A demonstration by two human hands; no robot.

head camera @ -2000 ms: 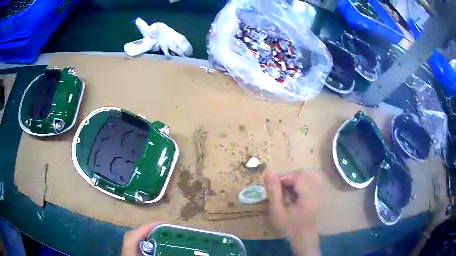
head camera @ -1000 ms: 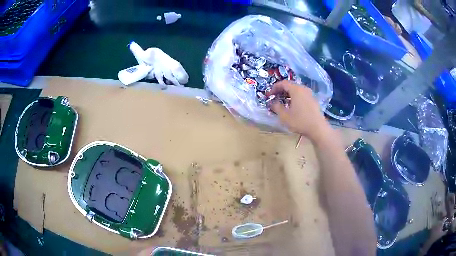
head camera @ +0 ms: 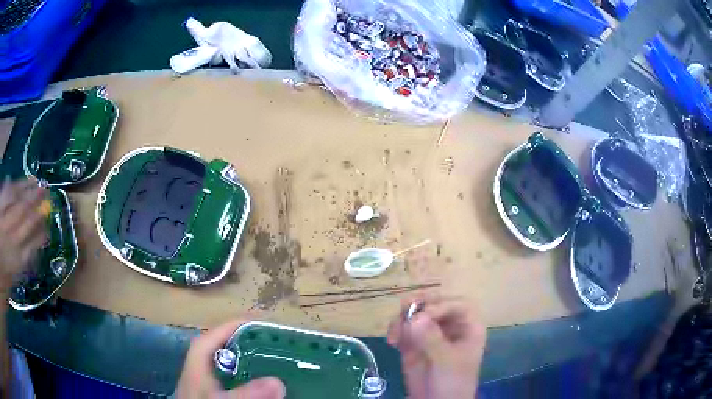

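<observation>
My left hand (head camera: pixel 204 366) holds a glossy green housing (head camera: pixel 300 365) at the bottom edge of the picture, which cuts off its lower part. A silver lamp piece (head camera: pixel 226 358) sits on its left corner and another on its right corner. My right hand (head camera: pixel 439 339) is just right of the housing, slightly blurred, with a small silver lamp piece (head camera: pixel 414 310) pinched in its fingertips. The white glue dish (head camera: pixel 368 263) lies on the cardboard beyond, with a thin pale glue stick (head camera: pixel 411 248) resting across its edge.
A bag of lamp pieces (head camera: pixel 390 62) stands at the back, right of a white glove (head camera: pixel 222 45). Green housings (head camera: pixel 173 214) stand at left, dark housings (head camera: pixel 540 195) at right. Another person's blurred hand (head camera: pixel 22 226) is over a housing at far left.
My right hand has come back from the bag to the held housing, with a lamp piece. The view has shifted, showing more of that housing. Another person's hand and a housing appear at far left.
</observation>
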